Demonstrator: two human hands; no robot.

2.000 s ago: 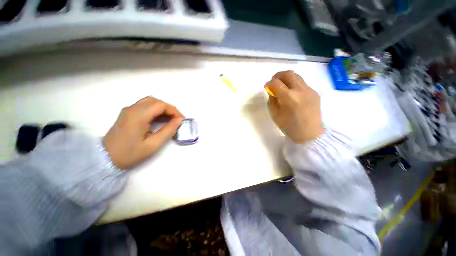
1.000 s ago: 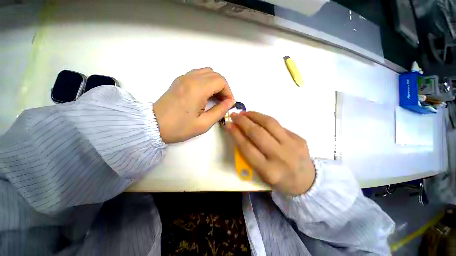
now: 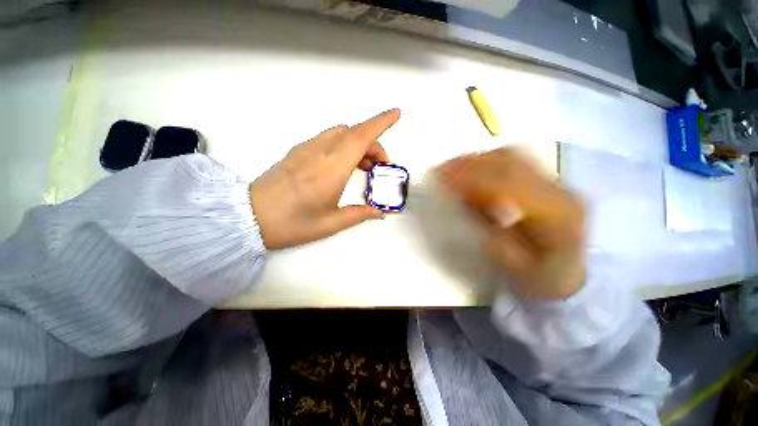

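Note:
A smartwatch unit lies face up on the white bench, its face white under glare inside a dark metallic rim. My left hand holds it from the left, thumb at its near edge, curled fingers at its far edge and index finger stretched out past it. My right hand is raised to the right of the watch, apart from it and strongly blurred. A small pale patch shows among its fingers; I cannot tell what it is or whether the hand holds a tool. The orange squeegee is not visible.
Two dark watch units lie at the left by my sleeve. A small yellow tool lies beyond the watch. A clear sheet, a white paper and a blue parts box are at the right.
My right hand has lifted off the watch and moved right. My left index finger has stretched out and the watch face is now uncovered. The orange squeegee has gone from sight.

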